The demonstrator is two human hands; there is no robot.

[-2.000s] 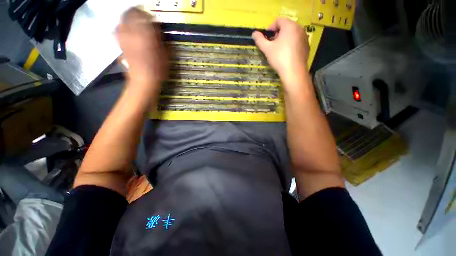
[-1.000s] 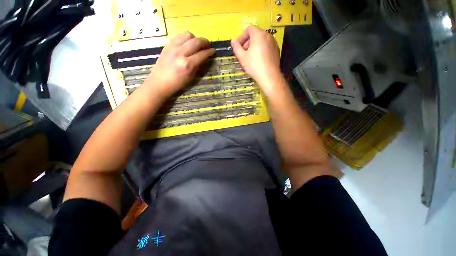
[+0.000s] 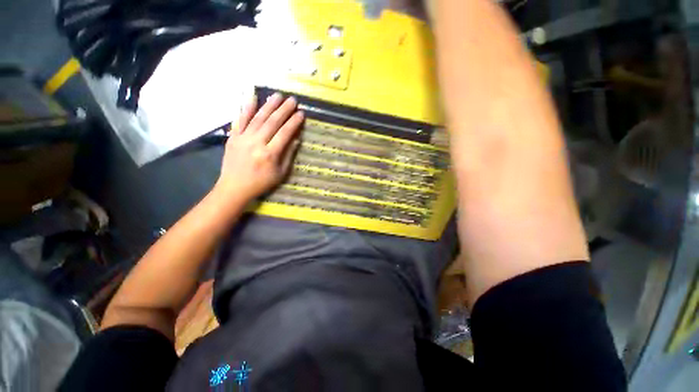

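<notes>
The yellow fixture plate (image 3: pixel 345 220) lies over the lap, tilted down to the right. A black zipper (image 3: pixel 360 117) with a pale centre line fills its farthest slot. The several nearer slots look grey, without black strips. My left hand (image 3: pixel 263 149) lies flat with spread fingers on the plate's left end, fingertips on the zipper's left part. My right forearm reaches forward past the plate's right side, and my right hand is cut off by the top edge. A tangled bundle of black zippers (image 3: pixel 165 31) lies at the upper left.
A pale metal sheet (image 3: pixel 180 96) lies under the bundle. A yellow flange with screws (image 3: pixel 326 61) extends from the plate's far edge. Blurred dark machinery stands at the right. Brown cardboard (image 3: pixel 198 318) shows beside my left leg. Grey fabric shows at the lower left edge.
My right hand has left the zipper and moved forward out of view. My left hand has moved to the plate's left end and flattened. The view has shifted and the plate appears turned.
</notes>
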